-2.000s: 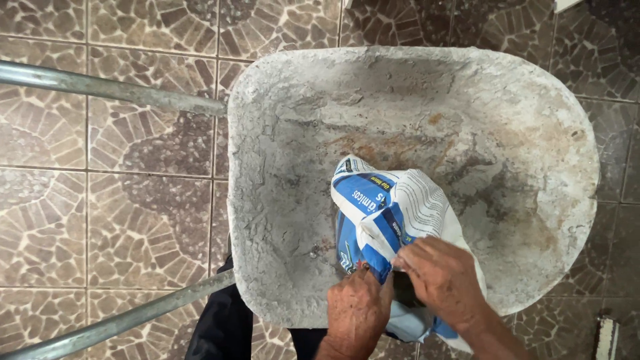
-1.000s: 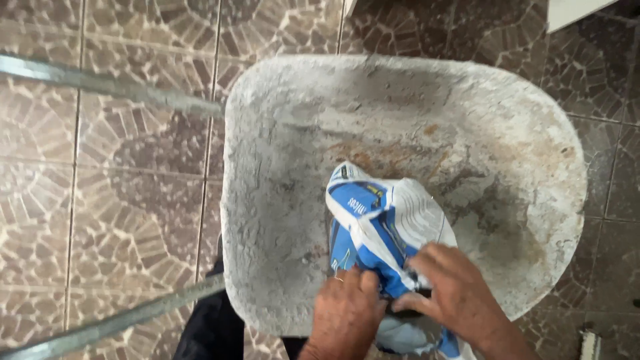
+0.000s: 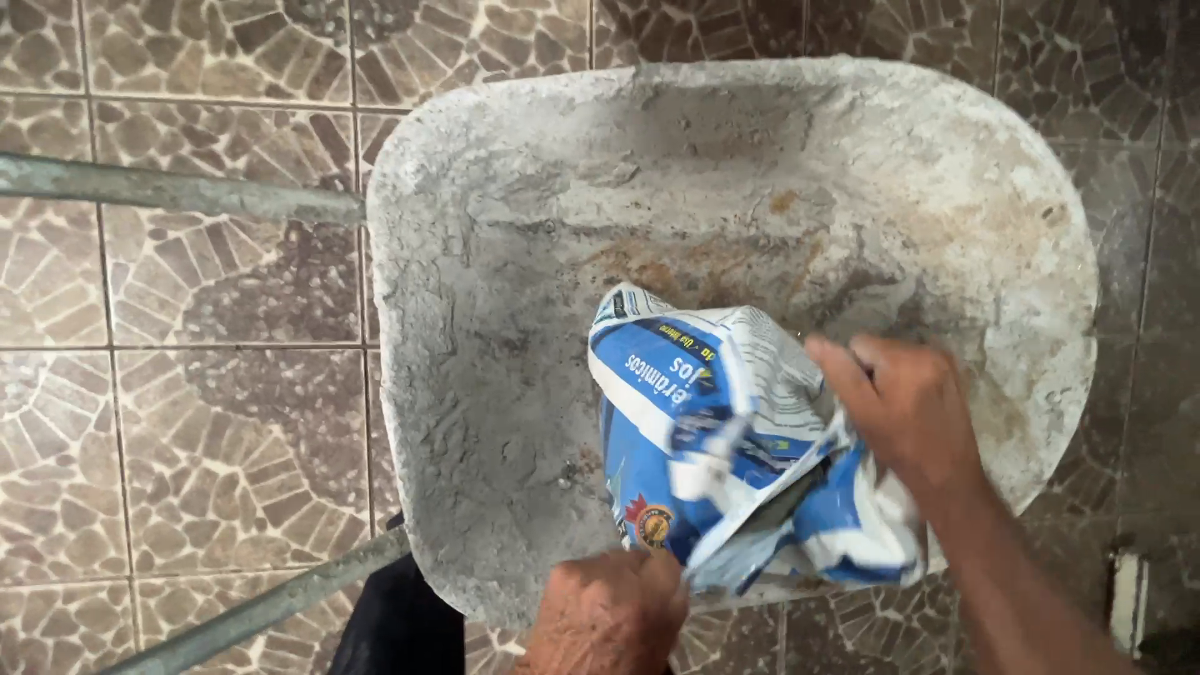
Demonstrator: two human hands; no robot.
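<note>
A blue and white printed bag (image 3: 647,375) lies in the lower middle of a wheelbarrow tray (image 3: 487,394) crusted with dried grey mortar. Its torn mouth gapes toward the lower right and shows a dark grey inside. My left hand (image 3: 614,600) is closed on the bag's lower edge, over the near rim of the tray. At the bag's right side is my right hand (image 3: 905,403), blurred, with the torn flap just below its fingers; whether it grips the plastic is unclear.
Two metal wheelbarrow handles (image 3: 187,192) run off to the left. Patterned floor tiles (image 3: 234,441) surround the tray. A dark-clothed leg (image 3: 403,609) stands by the near left rim, and a pale narrow object (image 3: 1128,600) lies at lower right.
My hands were close together at the bag's top; now they are far apart, the left lower and leftward, the right up and to the right. The bag's mouth has opened wider.
</note>
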